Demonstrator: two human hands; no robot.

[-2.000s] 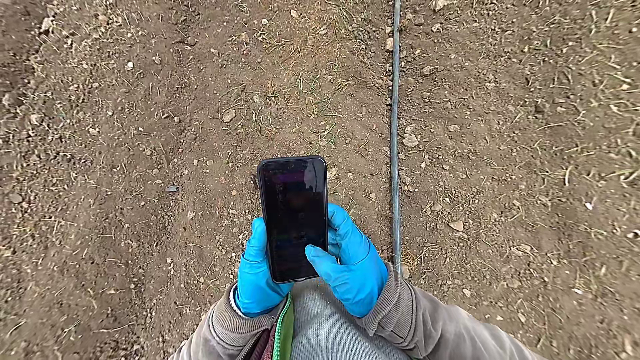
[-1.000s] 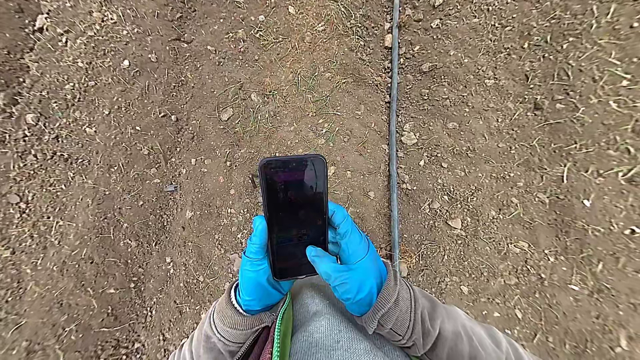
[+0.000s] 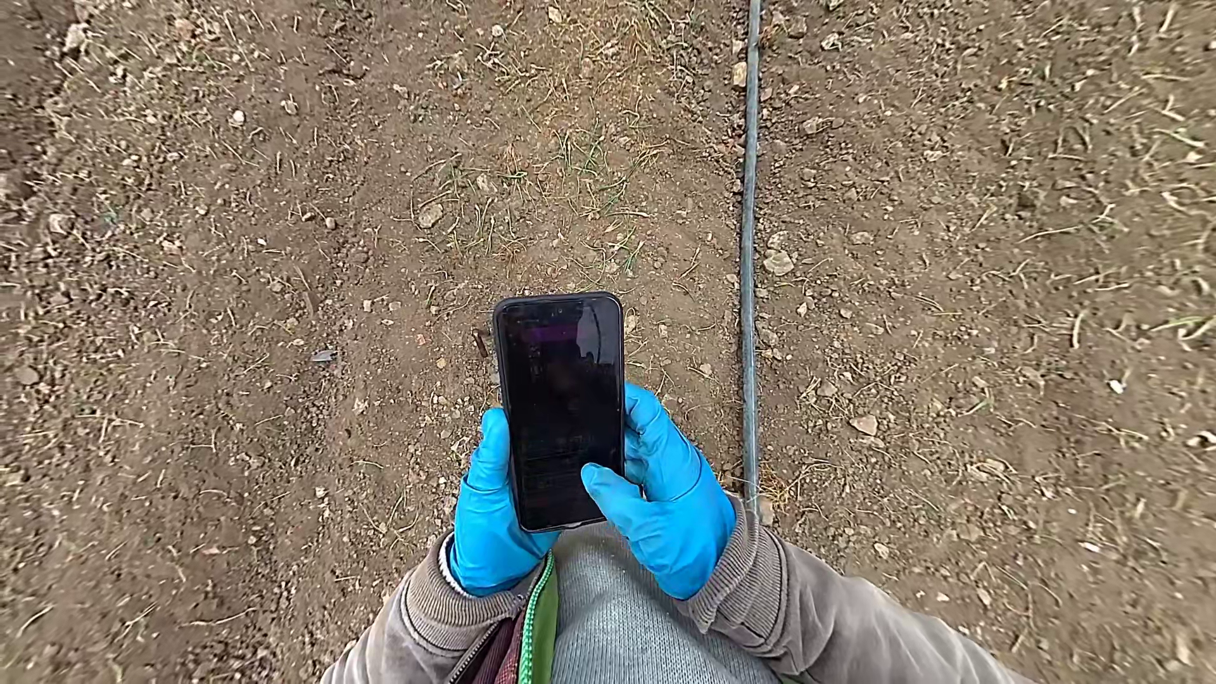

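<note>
A black smartphone with a dark, reflective screen is held upright in front of my body, low in the middle of the head view. My left hand, in a blue rubber glove, grips its lower left side, with the thumb along the edge and the other fingers hidden behind it. On the lower right side is my right hand, gloved the same way. Its thumb lies over the lower part of the screen, and its fingers wrap round the right edge and partly behind the phone.
Bare brown soil with small stones and dry plant bits spreads all round. A thin grey pipe runs along the ground to the right of the phone. My brown jacket sleeves and a grey knitted garment fill the bottom.
</note>
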